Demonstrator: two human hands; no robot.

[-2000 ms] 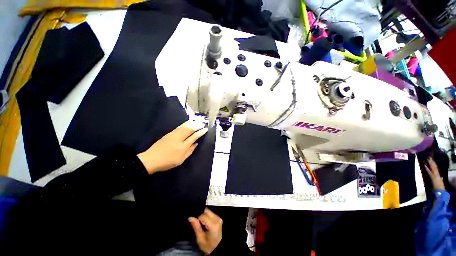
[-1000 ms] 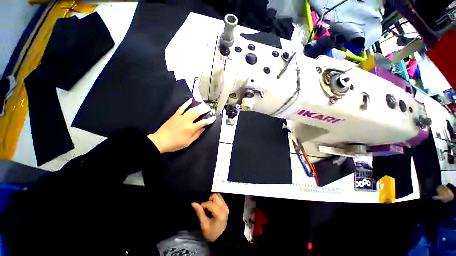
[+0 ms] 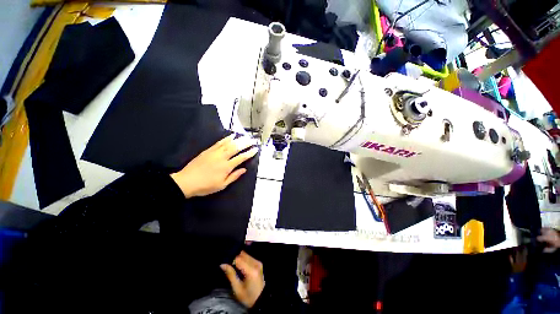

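Note:
A large black fabric panel [image 3: 156, 101] lies left of the needle and runs under my hands to the table's front edge. My left hand [image 3: 215, 167] rests flat on it, palm down, fingers slightly apart, fingertips just left of the presser foot [image 3: 279, 146]. The white sewing machine [image 3: 381, 132], marked IKARI, stands over the table. My right hand [image 3: 247, 279] is low at the table's front edge, thumb and fingers curled beside the panel's lower edge. Dark cloth hides whether it grips the fabric. A black rectangular piece [image 3: 317, 190] lies flat right of the needle.
Black angled pieces [image 3: 55, 150] lie far left near yellow-covered boards [image 3: 17, 153]. Snips and an orange-red stick [image 3: 376, 199], a black card [image 3: 445, 219] and a yellow block [image 3: 473, 236] lie right. Another person's hand [image 3: 548, 238] is at the right edge. Dark cones stand behind the machine.
The view has shifted a little. My left hand's fingers lie flatter and more spread than a second ago. The panel's lower right edge sits slightly farther left. The other person's hand has moved lower.

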